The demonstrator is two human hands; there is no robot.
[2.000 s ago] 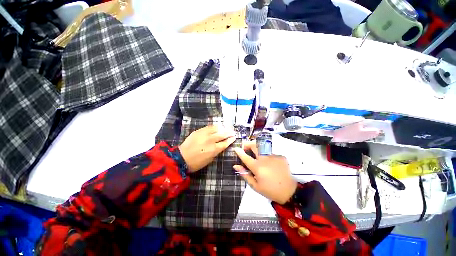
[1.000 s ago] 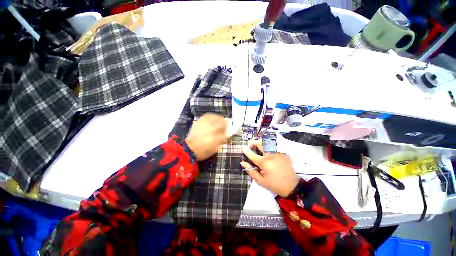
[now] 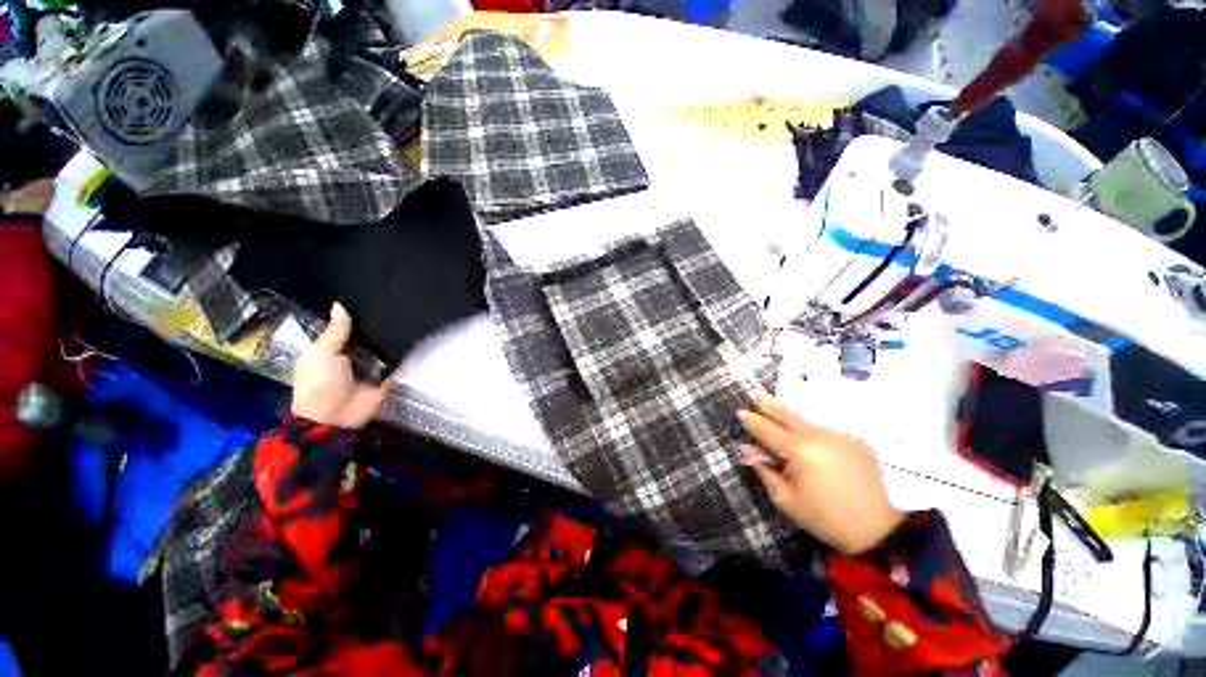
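Note:
A plaid garment panel (image 3: 648, 357) lies flat on the white table, left of the sewing machine head (image 3: 880, 238), with a squarish plaid piece on it. It is out from under the needle area. My right hand (image 3: 827, 479) rests with its fingertips on the panel's right side. My left hand (image 3: 336, 381) is at the table's front edge, at the lower edge of a black cloth piece (image 3: 397, 265); its thumb points up, and whether it grips the cloth is unclear.
Stacked plaid panels (image 3: 522, 126) lie behind the black cloth. A red-and-black case (image 3: 1001, 423), dark-handled snips (image 3: 1078, 522) and a yellow item (image 3: 1137, 513) lie at right. A green mug (image 3: 1140, 188) stands behind the machine. Another person's red sleeve (image 3: 33, 331) shows at far left.
The view has turned left. The panel has come out from the needle area onto the table at left. My left hand has moved off it to the black cloth; my right hand has moved away from the needle.

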